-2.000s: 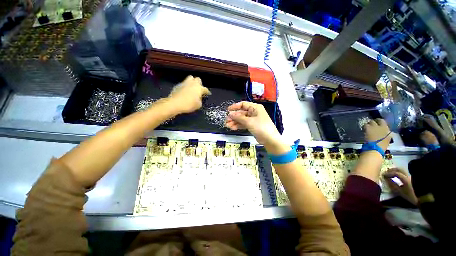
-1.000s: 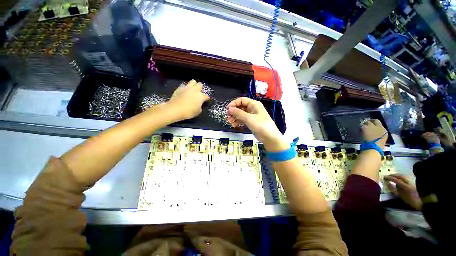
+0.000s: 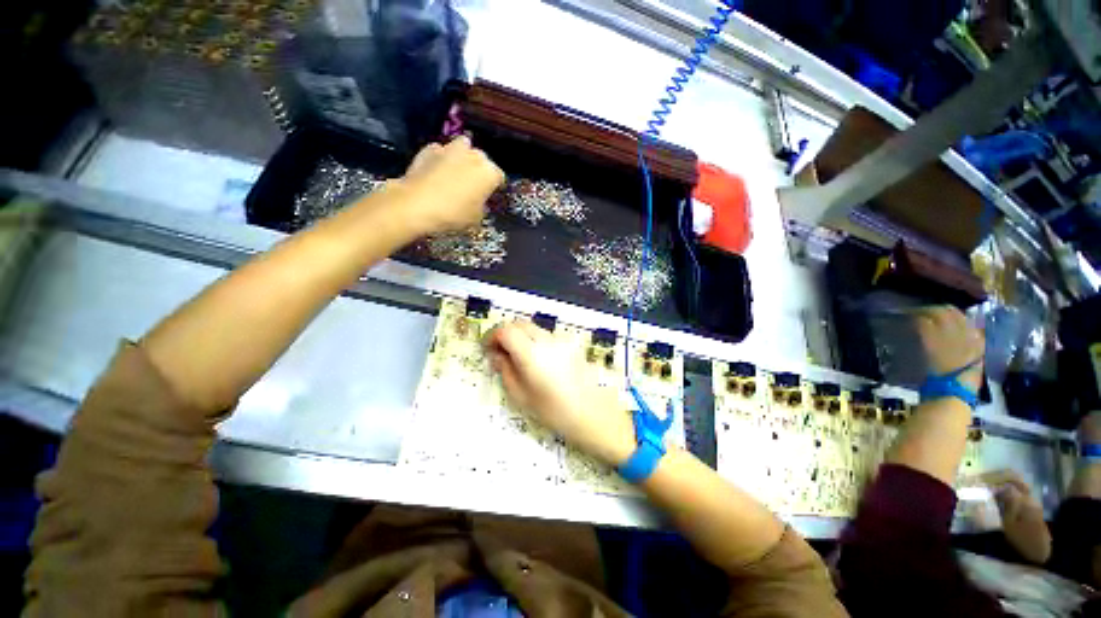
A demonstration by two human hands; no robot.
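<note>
A cream-yellow circuit board panel lies on the track in front of me, with black blocks along its far edge. My right hand, with a blue wrist strap, is over the panel's upper left part, fingers curled down close to the boards. My left hand is over the left part of the black tray, fingers bent together. Silvery component piles lie in the tray, one at the right, one at the middle and one beside my left hand. Whether either hand pinches a component cannot be seen.
A black side bin with silvery parts is at left. A red container and brown strips are behind the tray. A blue coiled cord runs down to my strap. Another person's hand is at right.
My right hand has moved from the right pile down and left onto the boards. My left hand has shifted slightly within the tray. The view has turned, so the bench sits further right.
</note>
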